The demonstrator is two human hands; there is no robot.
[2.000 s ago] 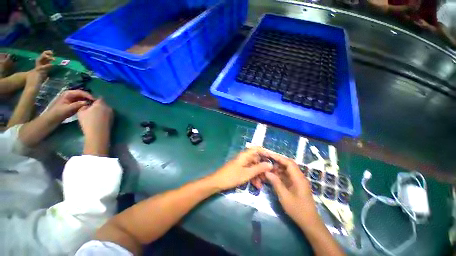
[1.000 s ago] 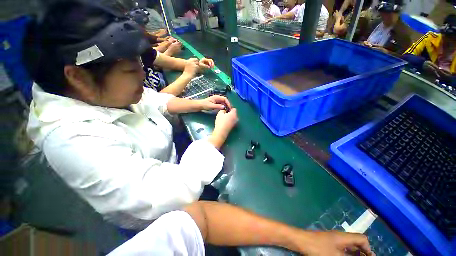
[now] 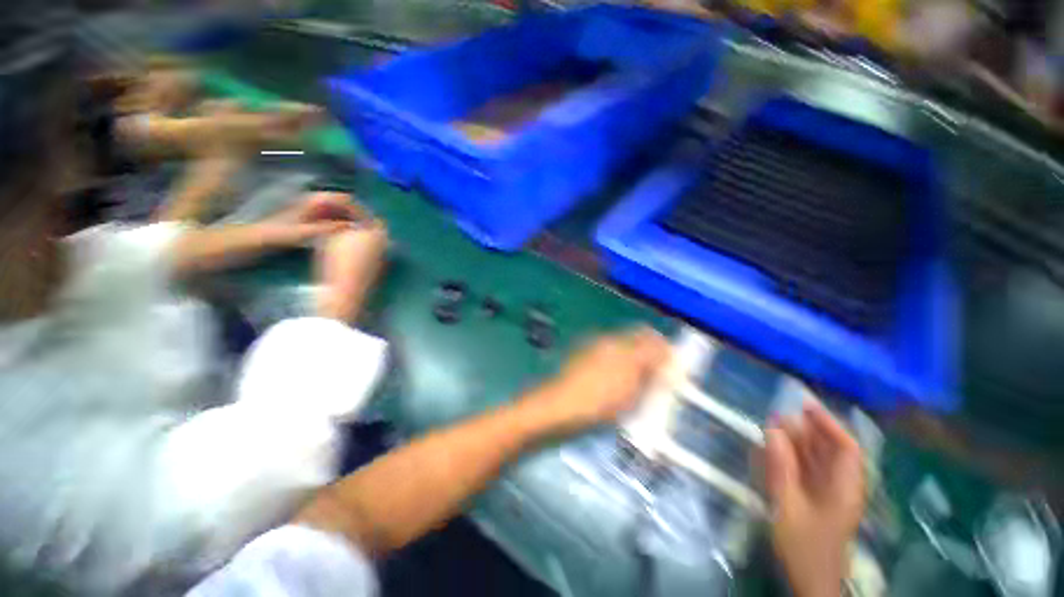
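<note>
The picture is blurred. A clear sheet with cream-white tape strips (image 3: 714, 470) lies on the green bench between my hands. My left hand (image 3: 609, 376) is at the sheet's upper left edge, fingers close together by a white strip. My right hand (image 3: 817, 472) is at the sheet's right side, thumb and fingers near another pale strip. Blur hides whether either hand grips the sheet or holds a unit. Small dark units show faintly at the sheet's lower left. Loose black units (image 3: 539, 327) lie on the bench left of my left hand.
A shallow blue tray (image 3: 747, 317) of tightly packed black units stands behind the sheet. A deep blue crate (image 3: 513, 192) stands left of it. A white charger with cable (image 3: 1017, 542) lies at the lower right. A person in white sleeves (image 3: 309, 373) works close on my left.
The view swung left to the neighbouring person, then back right. My hands, together over the sheet two seconds ago, are now apart at its sides. The tape strips appear at a different angle.
</note>
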